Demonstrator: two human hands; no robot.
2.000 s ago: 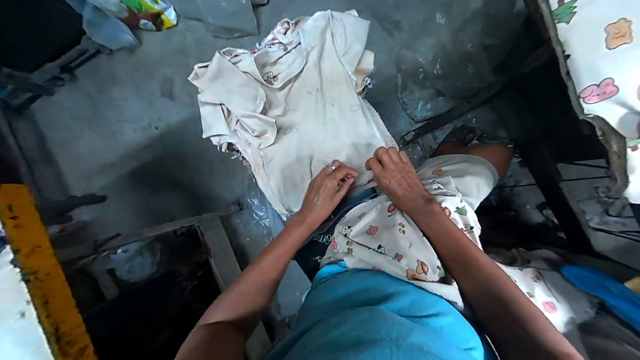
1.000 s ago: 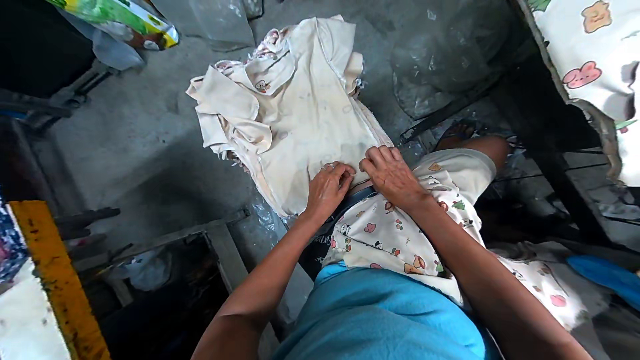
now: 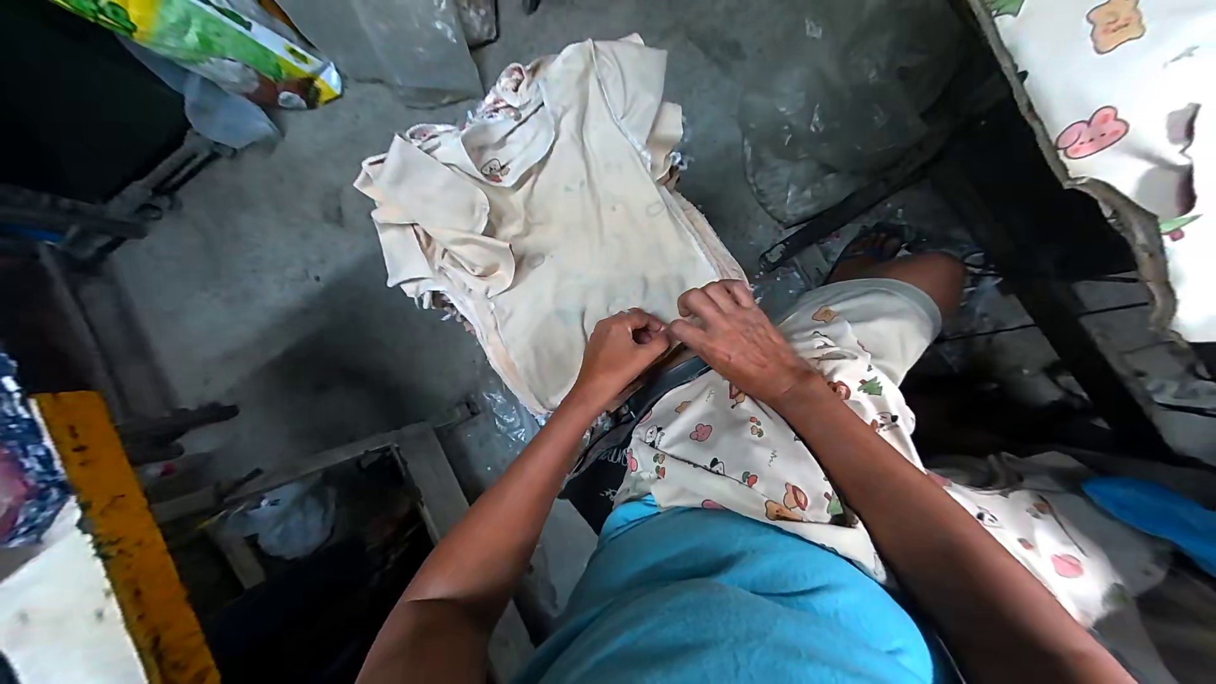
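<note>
A pile of cream-coloured shirts (image 3: 608,209), looking inside out with overlocked seams, lies in front of my knees. At its near edge my left hand (image 3: 622,351) has its thumb and fingertips pinched together; what lies between them is too small to tell. My right hand (image 3: 736,337) rests right beside it, fingers bent, its fingertips at the hem of the pile and close to my left fingers. A printed cloth (image 3: 750,446) with small cartoon figures lies across my lap, under my right forearm.
A printed cloth (image 3: 1092,133) hangs over an edge at the upper right. A yellow-painted bar (image 3: 128,541) stands at the lower left, near a wooden frame (image 3: 437,484). Clear plastic (image 3: 817,123) and a colourful plastic bag (image 3: 228,47) lie on the concrete floor (image 3: 256,256). A blue object (image 3: 1154,513) is at the right.
My left hand has turned and drawn its fingertips together beside the right one. The right hand has stayed near the pile's near edge. The pile has hardly changed.
</note>
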